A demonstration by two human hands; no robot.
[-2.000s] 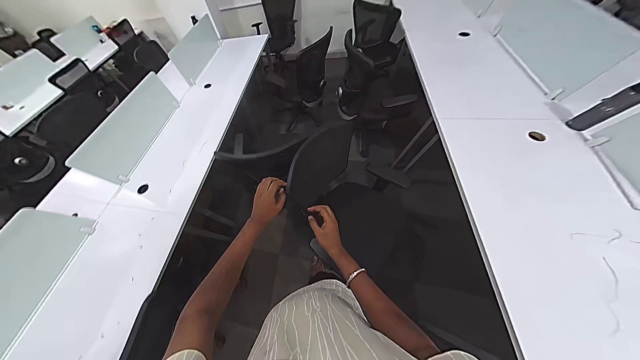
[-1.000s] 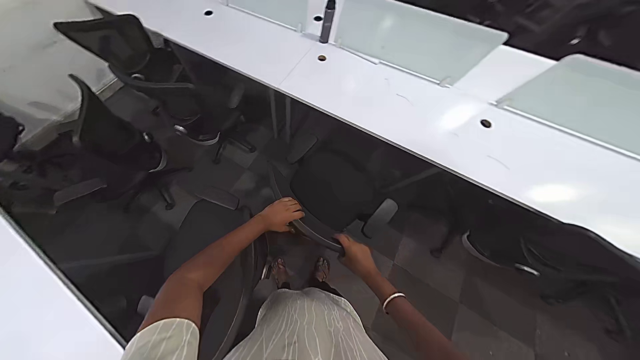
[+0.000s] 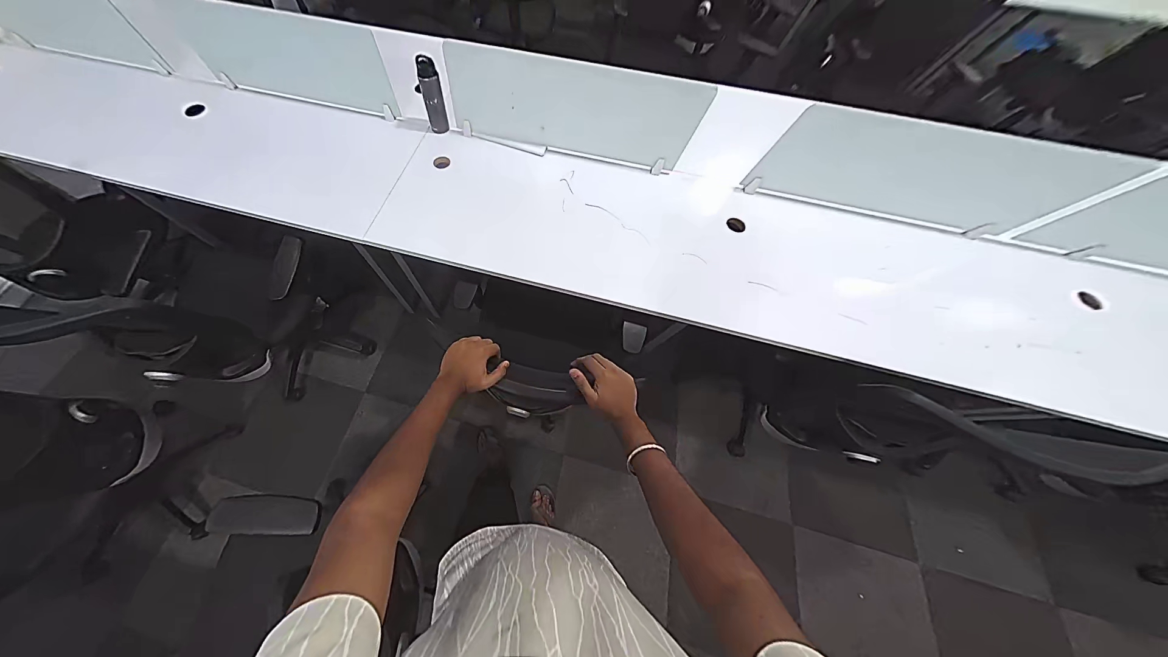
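A black office chair (image 3: 534, 379) stands partly under the white desk (image 3: 547, 246), its backrest toward me. On the left end of the backrest's top edge rests my left hand (image 3: 472, 365), fingers curled over it. My right hand (image 3: 607, 385) is curled at the right end of the same edge, a light bracelet on its wrist. The seat is mostly hidden under the desktop, and the armrests show at both sides just below the desk edge.
Frosted glass dividers (image 3: 584, 108) run along the desk, with a dark bottle (image 3: 432, 96) beside them. More office chairs stand at the left (image 3: 182, 338) and at the right under the desk (image 3: 985, 429). An armrest (image 3: 263, 516) juts out at lower left. The floor has dark carpet tiles (image 3: 849, 584).
The view has turned strongly to the right. The chair under my hands now sits partly beneath the desk, where one second ago its seat showed in front of the desk edge.
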